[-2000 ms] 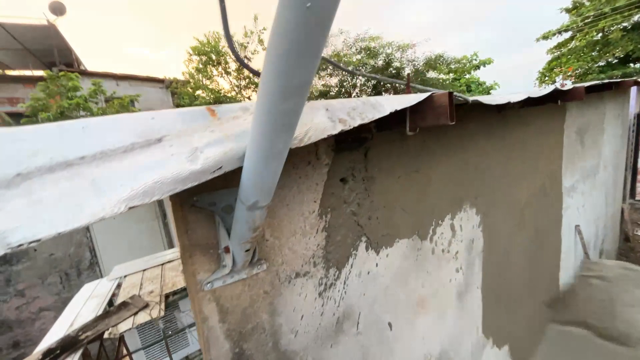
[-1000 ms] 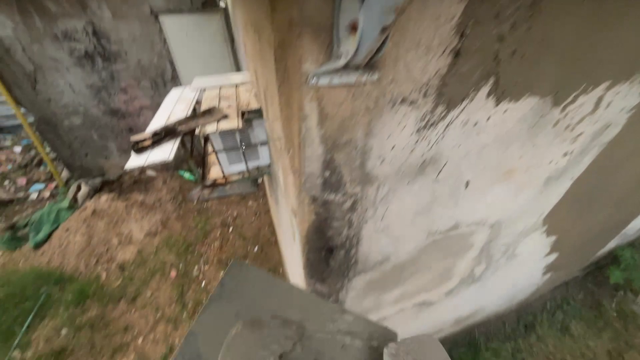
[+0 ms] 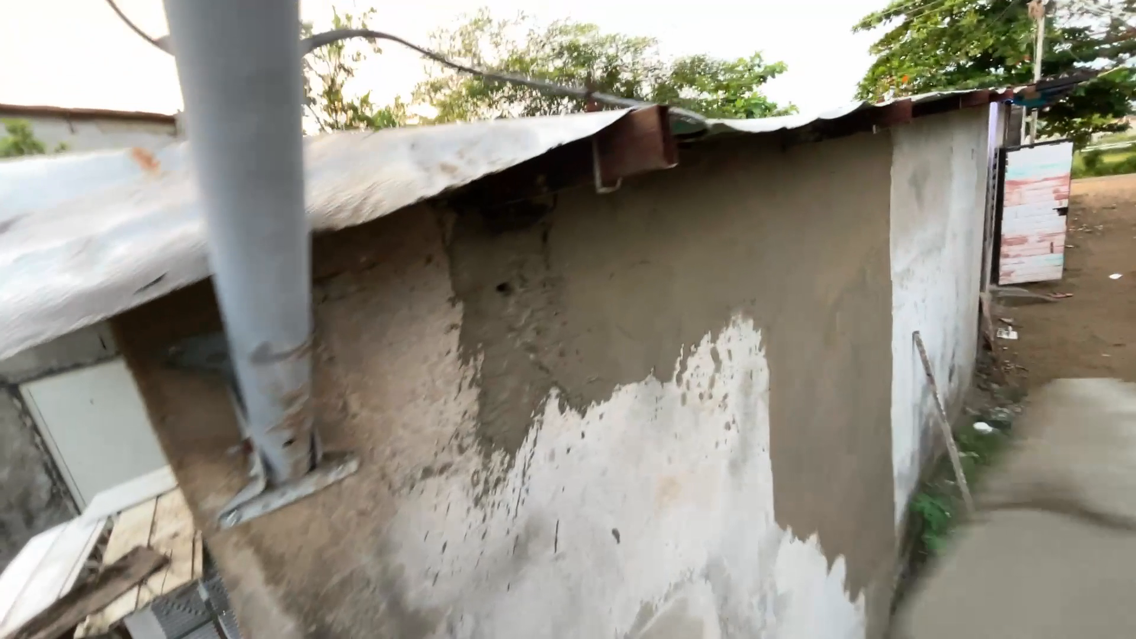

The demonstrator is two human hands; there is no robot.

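Neither my left hand nor my right hand is in view. Before me stands a masonry wall (image 3: 657, 479), its lower middle whitish and rough. Darker, damp-looking grey mortar (image 3: 710, 240) covers the upper part and runs down the right side in a band, with a jagged lower edge. Left of it the surface is bare brown plaster (image 3: 382, 328). A blurred grey surface (image 3: 1029, 550) fills the lower right corner close to the camera; what it is cannot be told.
A thick grey metal pole (image 3: 253, 240) stands at the left on a wall bracket (image 3: 293, 488). Corrugated roof sheet (image 3: 399, 164) overhangs the wall, with a brown metal beam end (image 3: 635, 149) jutting out. A thin stick (image 3: 942, 422) leans at the right. Boards (image 3: 133, 541) lie lower left.
The view has swung down to the ground and back up to the wall. A grey board-like surface at the bottom one second ago is no longer seen there; a blurred grey surface shows lower right.
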